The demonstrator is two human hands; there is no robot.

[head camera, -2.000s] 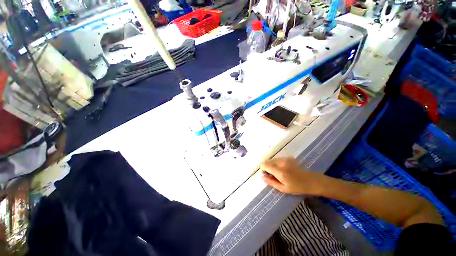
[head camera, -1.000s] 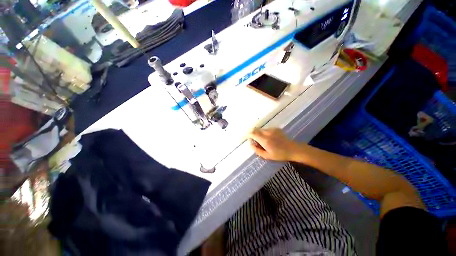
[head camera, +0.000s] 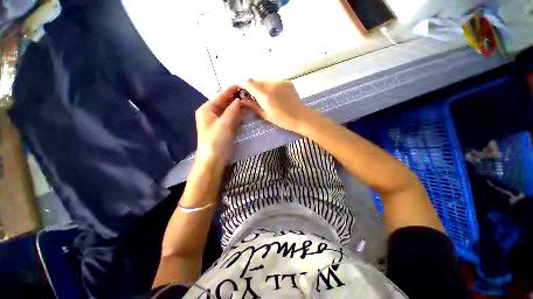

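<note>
A small round dark metal piece, which looks like a bobbin case [head camera: 243, 94], is held between the fingertips of both hands above the table's front edge. My left hand [head camera: 217, 121] pinches it from the left. My right hand [head camera: 274, 104] holds it from the right, with the fingers partly hiding it. The needle area of the sewing machine [head camera: 257, 13] shows at the top edge, beyond the hands. Dark navy cut fabric [head camera: 99, 111] lies on the table at the left and hangs over its front edge.
A smartphone [head camera: 369, 13] lies at the top right on the white table. Red and yellow snips [head camera: 480, 34] lie beside white scraps [head camera: 438, 27]. Printed ruler marks run along the grey front edge [head camera: 374, 87]. Blue plastic baskets [head camera: 426, 157] with dark pieces stand below right.
The view has tilted down towards the lap. My left hand has come into view and meets my right hand at the small metal piece. My right hand has lifted from the table edge.
</note>
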